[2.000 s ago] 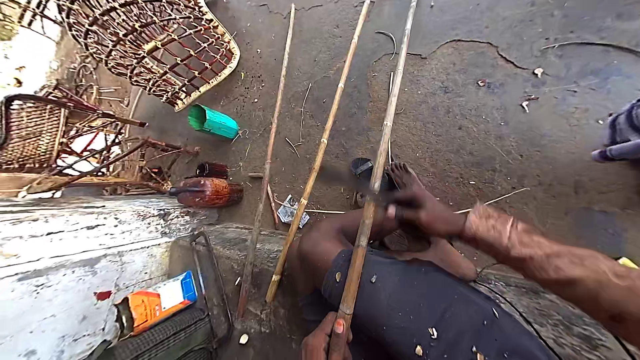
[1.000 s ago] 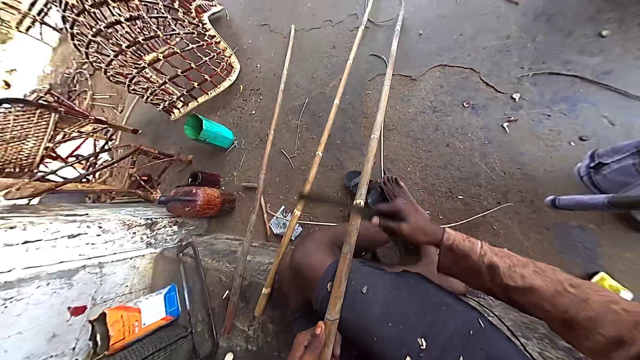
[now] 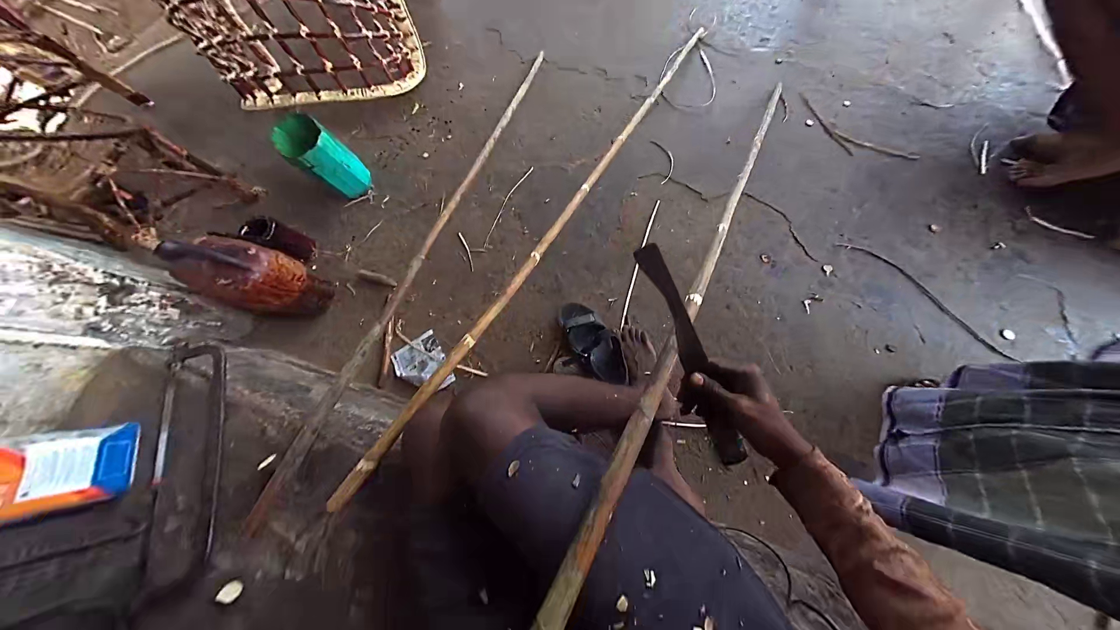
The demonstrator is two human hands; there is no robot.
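Note:
My right hand (image 3: 739, 402) is closed around the handle of a dark, broad-bladed knife (image 3: 672, 297). Its blade lies close to a long cane pole (image 3: 719, 229); whether they touch is unclear. That pole slants across my lap, its near end running out at the bottom edge. My left hand is outside the view. Left of my legs, two more cane poles, a yellowish one (image 3: 535, 255) and a greyer one (image 3: 420, 259), rest at a slant from the ledge over the floor. Pale shavings lie on my dark shorts (image 3: 612, 534).
Woven cane furniture (image 3: 350, 52), a green tube-like container (image 3: 322, 156) and a reddish-brown plastic bottle (image 3: 249, 273) stand or lie at left. A hacksaw frame (image 3: 219, 455) rests at lower left. Sandals (image 3: 593, 341) lie by my foot. Another person's foot (image 3: 1050, 159) and checked cloth (image 3: 1006, 455) are at right.
My left hand, on the pole's near end earlier, has gone out of view. The pole's far end now shows. The knife, blurred before, is now plainly visible, pointing up and left. The view has shifted.

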